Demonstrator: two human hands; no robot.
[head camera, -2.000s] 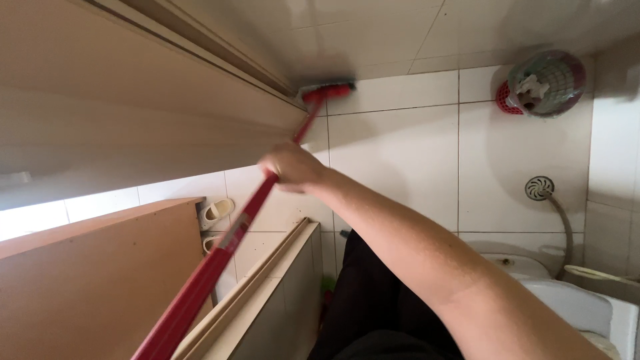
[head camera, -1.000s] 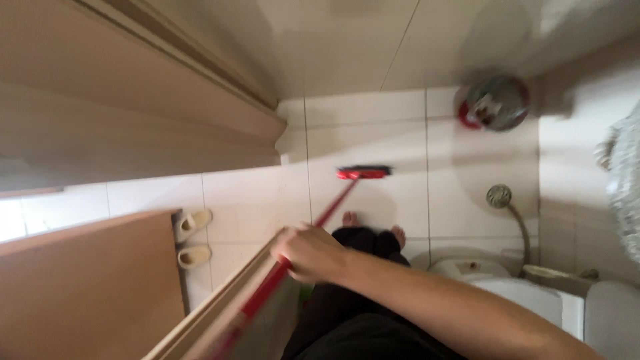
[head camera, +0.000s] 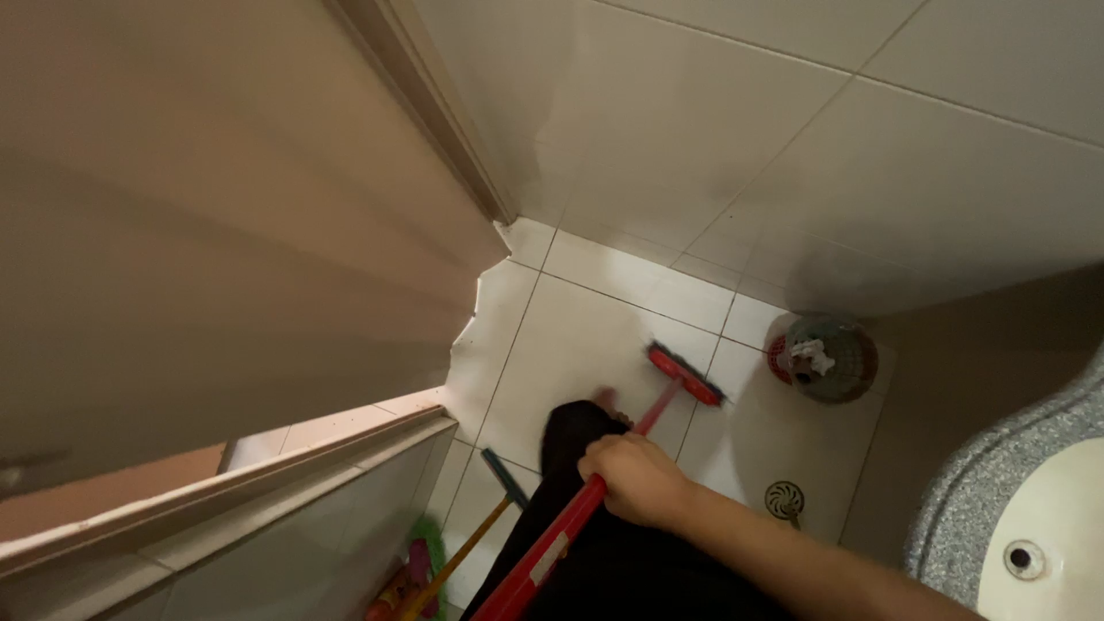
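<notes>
My right hand (head camera: 636, 479) is closed around the red handle of a floor brush (head camera: 686, 373). The handle slants from the bottom edge up to the right, past my black-trousered leg. Its red head with dark bristles rests on the white tiled floor, between my bare foot, which is partly hidden, and a mesh waste basket. My left hand is out of view, and so is the lower end of the handle.
A waste basket (head camera: 832, 358) with crumpled paper stands by the wall, near a round floor drain (head camera: 784, 499). A squeegee (head camera: 504, 479) and a green brush (head camera: 429, 535) are at lower left beside a low ledge. A door (head camera: 216, 216) fills the left; a speckled washbasin counter (head camera: 957, 492) juts in at right.
The brush head has come away from the wall base where it was two seconds ago, and is now nearer the waste basket. The view has turned, bringing the washbasin and squeegee into sight.
</notes>
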